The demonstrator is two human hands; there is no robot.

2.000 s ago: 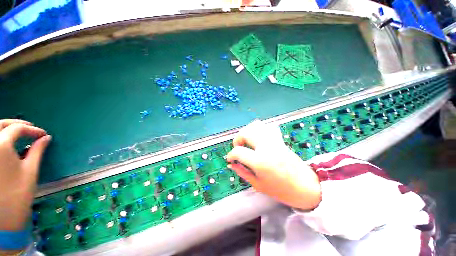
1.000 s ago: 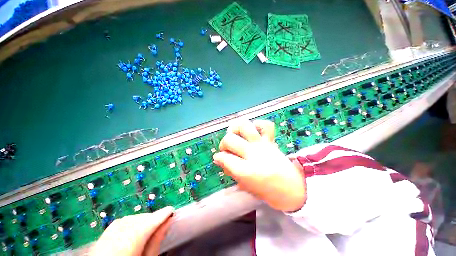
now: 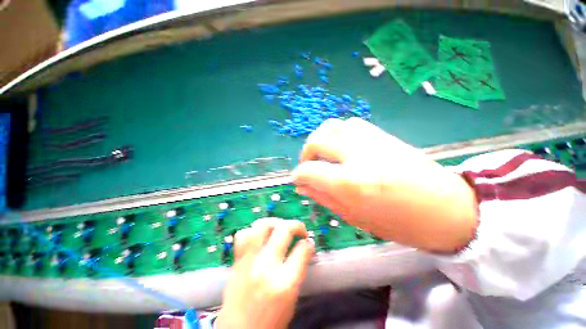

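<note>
Green circuit boards (image 3: 149, 239) run edge to edge along the near rail, carrying small white, black and blue parts. My left hand (image 3: 268, 266) is over the boards at centre, fingers curled down on them; its fingertips are partly hidden. My right hand (image 3: 376, 183) is just above and right of it, over the rail, with fingers and thumb curled together. Whether either hand holds a small part cannot be seen. A loose pile of blue disc capacitors (image 3: 310, 108) lies on the dark green mat behind my right hand.
Loose green boards with dark X marks (image 3: 461, 72) lie at the back right beside small white parts (image 3: 374, 66). Thin dark strips (image 3: 77, 159) lie at left. Silvery wire (image 3: 241, 168) lies along the rail (image 3: 128, 203). A blue bin (image 3: 119, 14) stands at the far edge.
The view has turned left. My left hand went from the far left to the near edge, then onto the boards beside my right hand. My right hand is now raised towards the rail.
</note>
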